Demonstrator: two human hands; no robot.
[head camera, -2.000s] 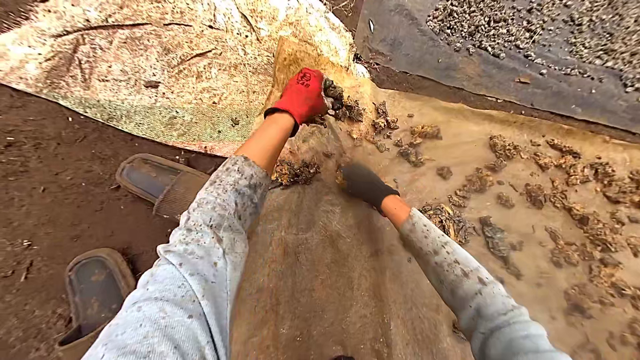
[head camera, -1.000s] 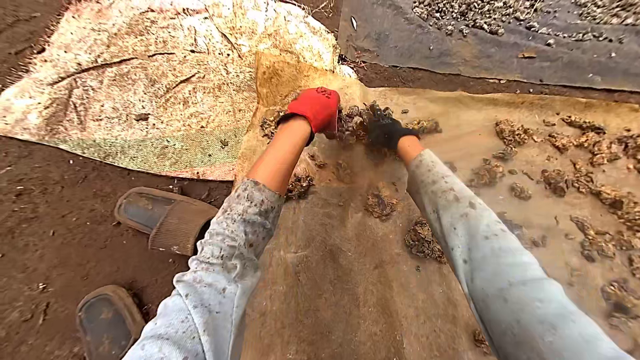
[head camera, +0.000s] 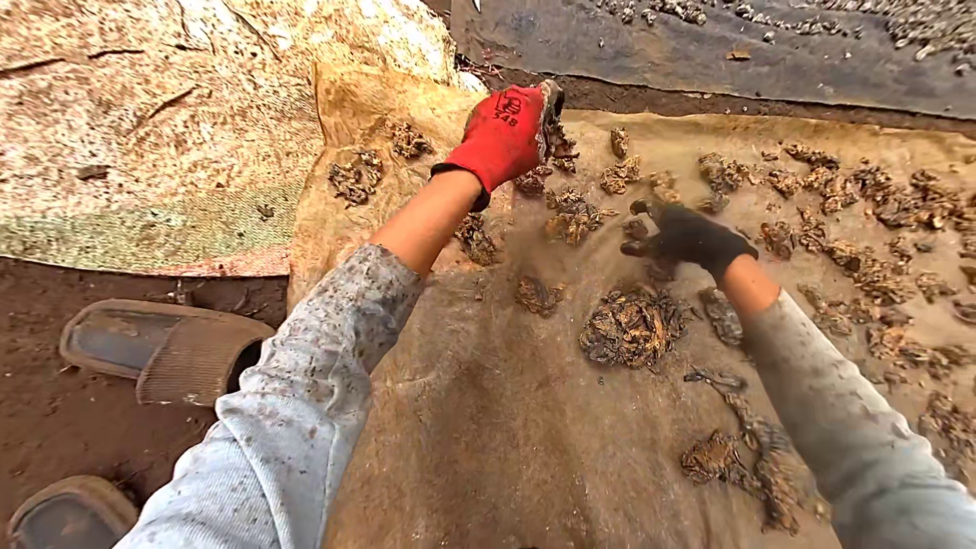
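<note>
My left hand (head camera: 515, 133), in a red glove with printed marks, is at the upper middle of the view. Its fingers curl down by dark, crumpled dried clumps (head camera: 563, 149), and whether it grips them is hidden. My right hand (head camera: 686, 235), in a dark glove, is slightly blurred above the tan sheet (head camera: 488, 427). Its thumb and a finger are apart, near a small brown clump (head camera: 634, 228). Between the hands lies another clump (head camera: 576, 216). A large, round clump of dried, leaf-like matter (head camera: 633, 328) rests below my right hand.
More brown clumps (head camera: 862, 267) are scattered over the sheet's right side. A dark sheet (head camera: 648, 53) with small grey pieces lies beyond a soil strip. At left are a stained woven sheet (head camera: 229, 168), a brown slide sandal (head camera: 198, 358) and a second sandal (head camera: 72, 518) on bare soil.
My right hand has moved right, away from my left hand, which it was beside one second ago. The clumps between the hands are now more exposed.
</note>
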